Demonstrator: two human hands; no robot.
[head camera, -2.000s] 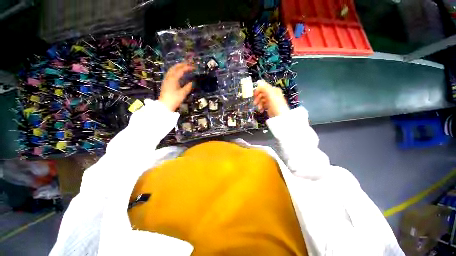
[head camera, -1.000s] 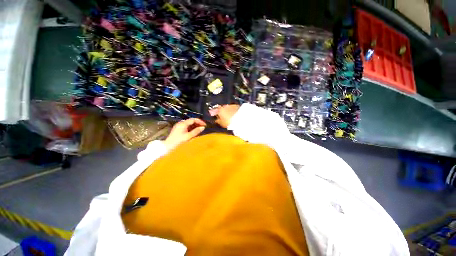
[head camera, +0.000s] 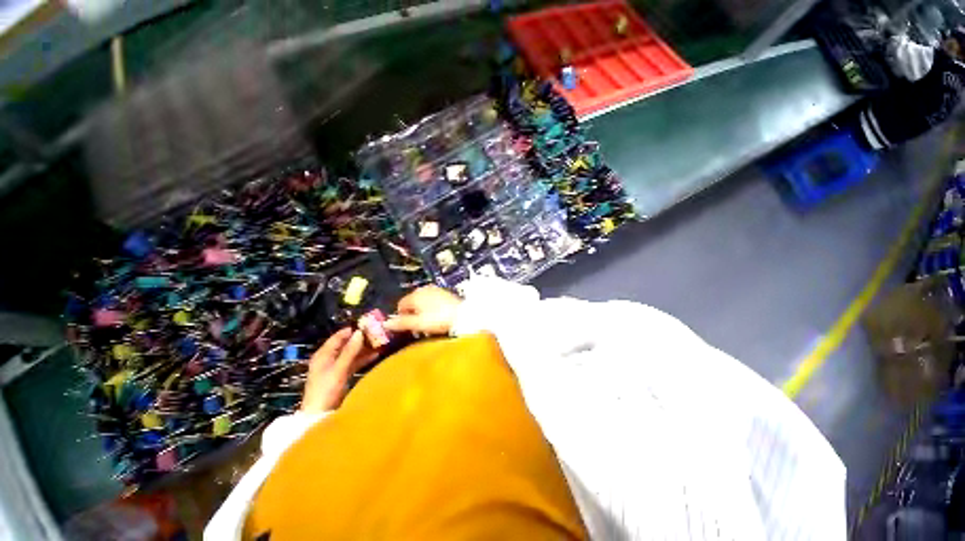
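My left hand (head camera: 334, 362) and my right hand (head camera: 425, 312) meet close to my body, at the front edge of the bench. Between their fingertips is a small pink part (head camera: 375, 328), which both hands appear to hold. A yellow part (head camera: 356, 290) lies on a dark tray (head camera: 317, 309) just beyond. The clear compartment tray (head camera: 481, 196) lies beyond my right hand, with small whitish and black parts in some pockets. A dense pile of coloured leaded parts (head camera: 190, 338) spreads to the left of my hands.
More leaded parts (head camera: 582, 169) lie right of the clear tray. A red-orange compartment tray (head camera: 603, 53) holds a few small parts. Greyish trays (head camera: 190, 137) are behind the pile. The green bench (head camera: 720, 122) runs right. A blue stool (head camera: 820, 169) and a person (head camera: 915, 100) are at the far right.
My view has turned and shifted. My hands, apart one second ago, now meet at the pink part. Two seconds ago they were over the clear tray, the right one at a whitish part.
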